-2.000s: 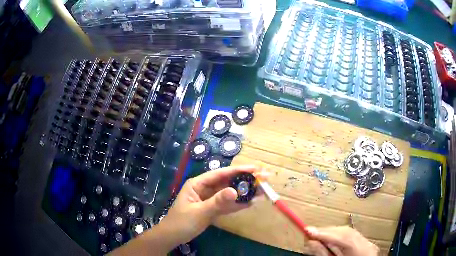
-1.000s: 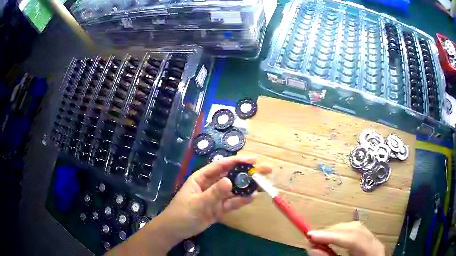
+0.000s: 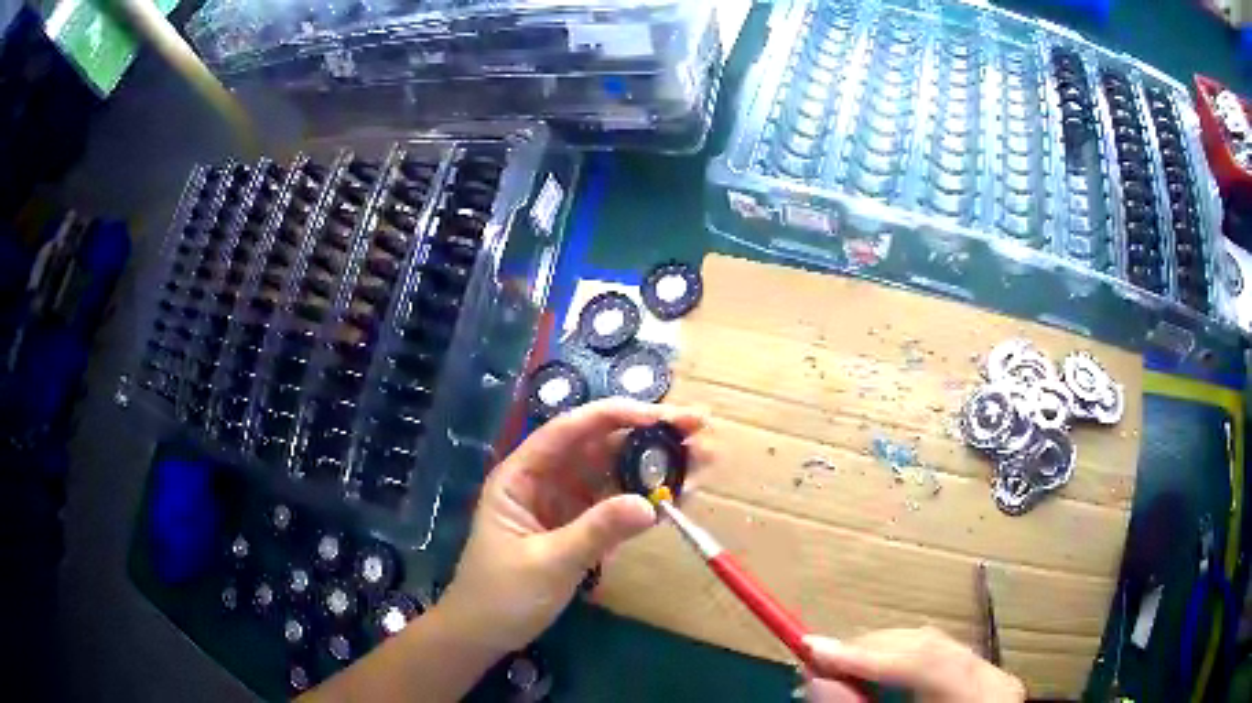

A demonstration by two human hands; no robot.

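Observation:
My left hand holds a black disc part between thumb and fingers over the left edge of the cardboard sheet. My right hand grips the red handle of a cleaning brush. The brush's short yellow-orange bristles touch the disc's lower rim, by my left thumb. Several black discs lie loose beside the cardboard, one of them at its upper left corner. Silvery ring parts lie heaped on the cardboard's right side. Dark and bluish crumbs are scattered mid-cardboard.
A full blister tray stands left, and a part-filled tray behind the cardboard. Stacked trays are at the back. More discs lie lower left, near a blue lump. Slim tweezers lie on the cardboard's right.
My left hand and the disc have moved slightly up and left. The brush tip has gone from the disc's upper right rim to its lower rim, and my right hand has shifted left.

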